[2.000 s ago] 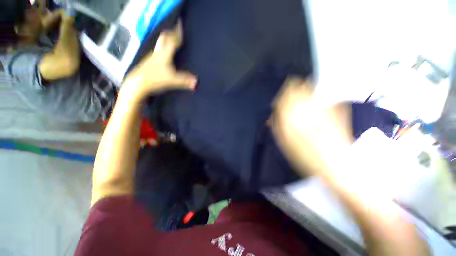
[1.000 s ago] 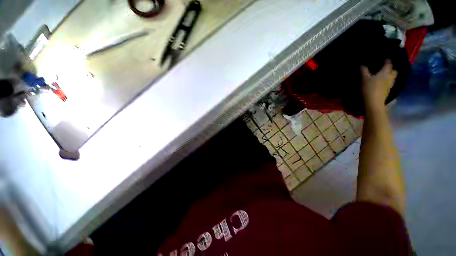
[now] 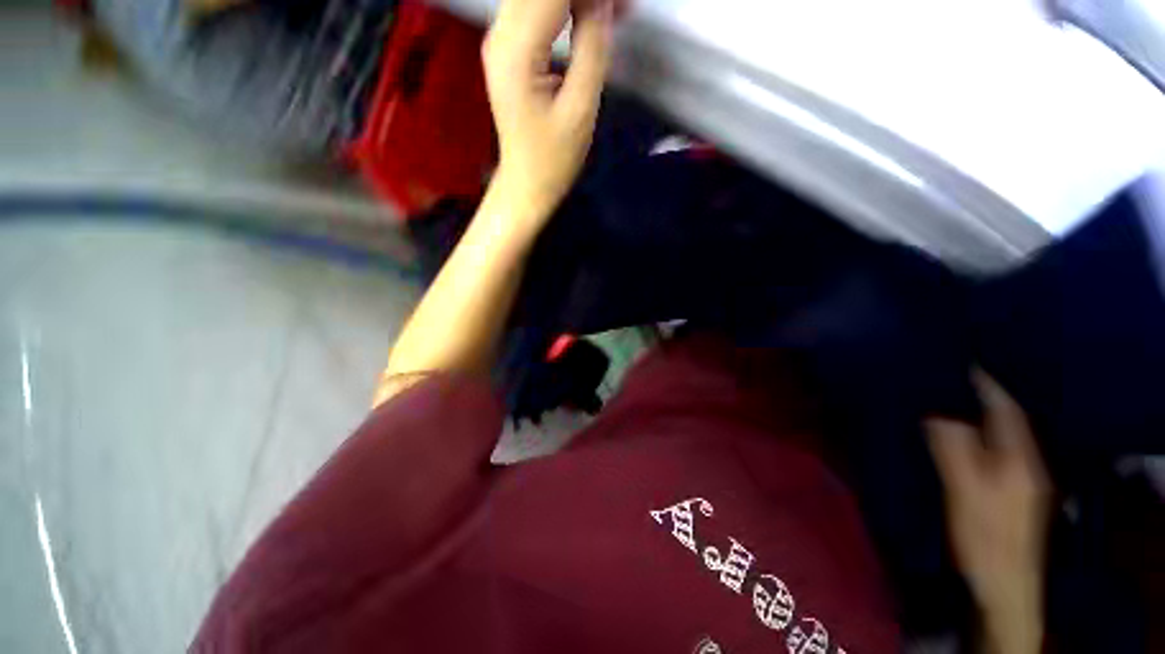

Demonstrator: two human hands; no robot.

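Navy fabric panel [image 3: 1086,332], plain and dark, hangs over the table's front edge and lies across the lap. My right hand [image 3: 1003,498], blurred, is at the lower right with thumb and fingers on the fabric, seemingly gripping a fold. My left hand [image 3: 549,102] is raised at the top centre, beside the table's edge and above the dark cloth. Its fingers are bent and its fingertips are at the picture's top edge; whether they hold anything cannot be told.
The white table [image 3: 882,90] fills the upper right, with a rounded grey front edge. A red basket [image 3: 428,121] stands at the upper left, near a blurred person in grey [image 3: 243,77]. A blue line [image 3: 230,224] crosses the grey floor. Pale green cloth [image 3: 622,351] shows low between dark things.
The view has swung from the machine bed and a basket on the right back to the lap and left floor. My right hand has left the basket's dark cloth; navy fabric now drapes over the table edge.
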